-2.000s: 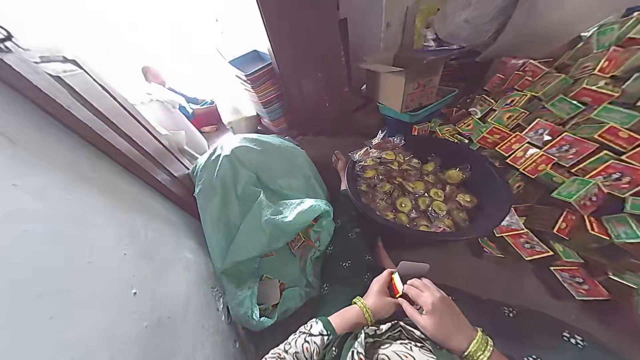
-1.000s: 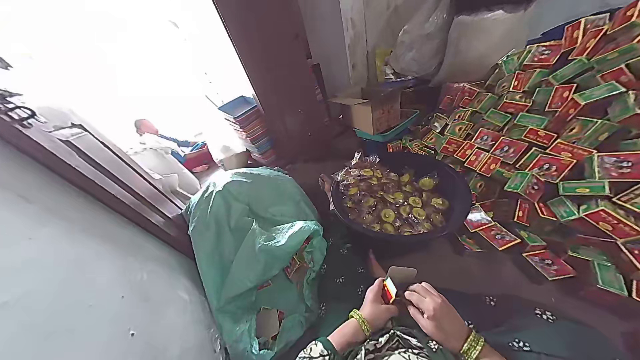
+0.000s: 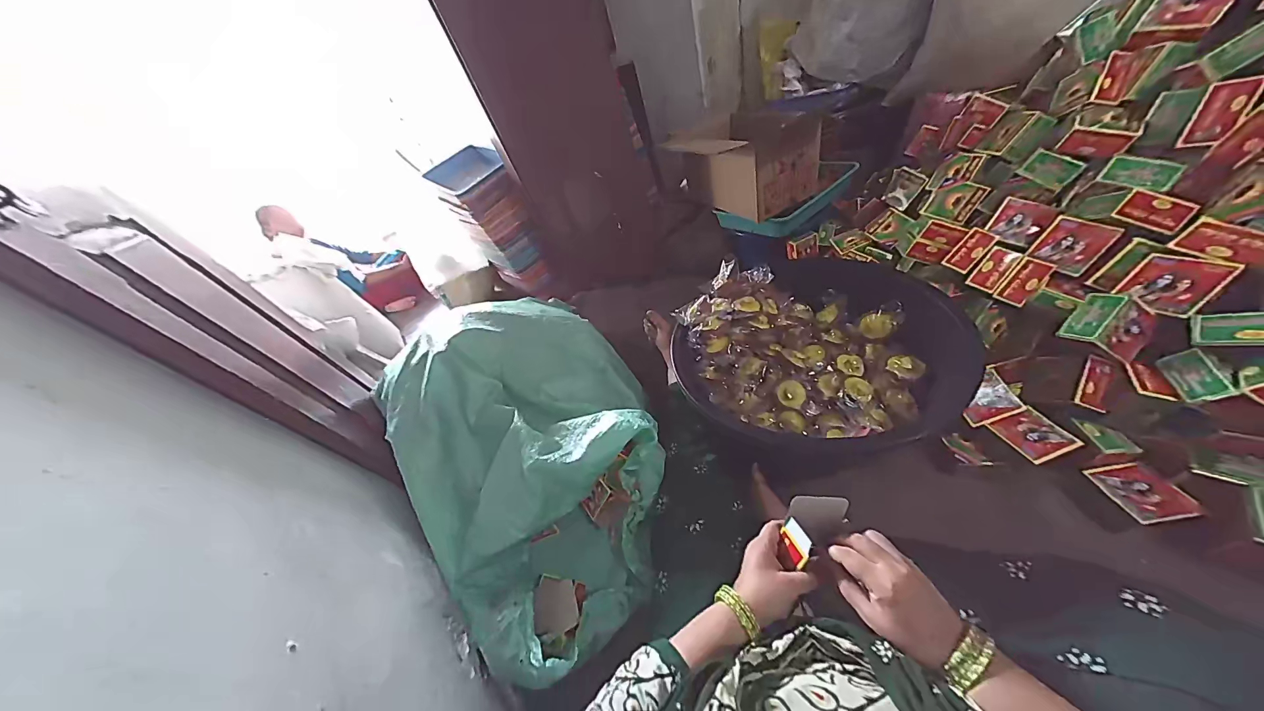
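Note:
My left hand (image 3: 772, 578) holds a small red and yellow cardboard box (image 3: 794, 543) with its grey end flap standing up. Just right of the flap is my right hand (image 3: 894, 588), fingers bent; whether it grips anything cannot be told. Beyond my hands a dark round basin (image 3: 953, 395) holds many clear-wrapped pieces with yellow-green round parts. To the left, a green plastic bag (image 3: 513, 405) lies with its mouth towards me, cartons partly showing inside. Many red and green printed boxes (image 3: 1066, 242) are heaped at the right.
An opened brown carton (image 3: 736, 178) rests on a teal tray (image 3: 839, 193) behind the basin. Stacked coloured trays (image 3: 464, 170) stand by the dark door frame (image 3: 578, 128). A person (image 3: 286, 232) is outside in bright light. A pale wall (image 3: 197, 513) runs along the left.
The flap of the box in my left hand stands more upright than two seconds ago. My right hand has shifted slightly away from the box.

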